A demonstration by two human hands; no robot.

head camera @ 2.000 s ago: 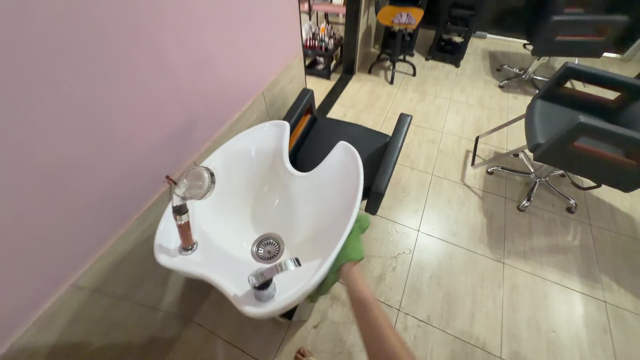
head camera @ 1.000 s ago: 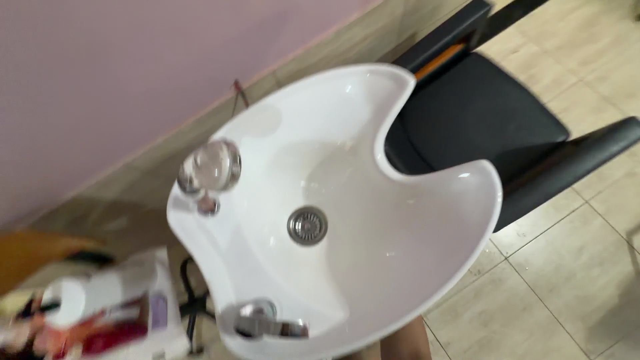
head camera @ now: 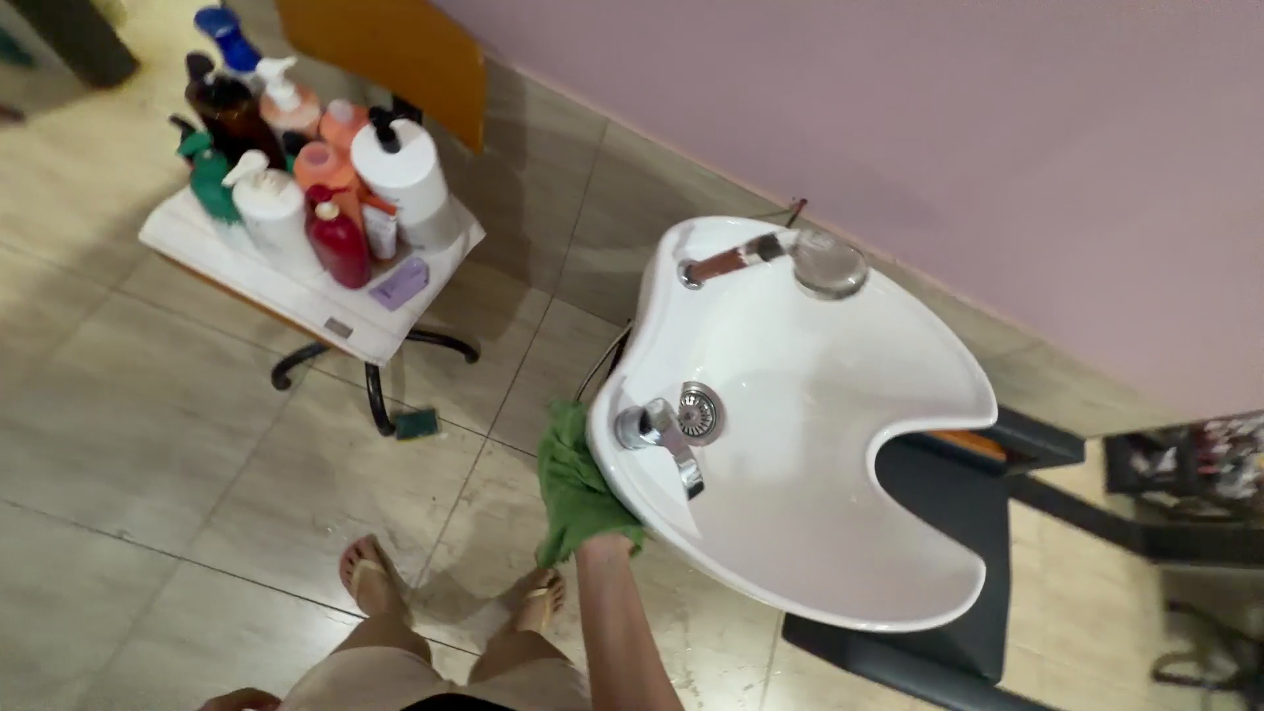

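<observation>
My right hand (head camera: 607, 545) is mostly hidden under a green cloth (head camera: 578, 489), which lies against the outer edge of the white salon shampoo basin (head camera: 810, 444). Beside the cloth, a chrome mixer tap (head camera: 660, 430) rises from the basin's rim, close to the metal drain strainer (head camera: 699, 415). A hand shower (head camera: 828, 265) with a clear round head rests in its holder near the wall. Only part of my left hand (head camera: 240, 700) shows at the bottom edge, low by my thigh; nothing is seen in it, and its fingers are mostly cut off.
A black chair (head camera: 948, 533) adjoins the basin's cutout. At upper left, a stool with a white towel (head camera: 286, 286) bears several pump bottles; a small dark green object (head camera: 416, 425) lies by its foot. The pink wall (head camera: 889, 109) runs behind the basin. My sandalled feet stand on tiles.
The view has swung round the basin, bringing the stool of bottles in. The green cloth, seen two seconds ago at the basin's side near the chair, is now at the tap end.
</observation>
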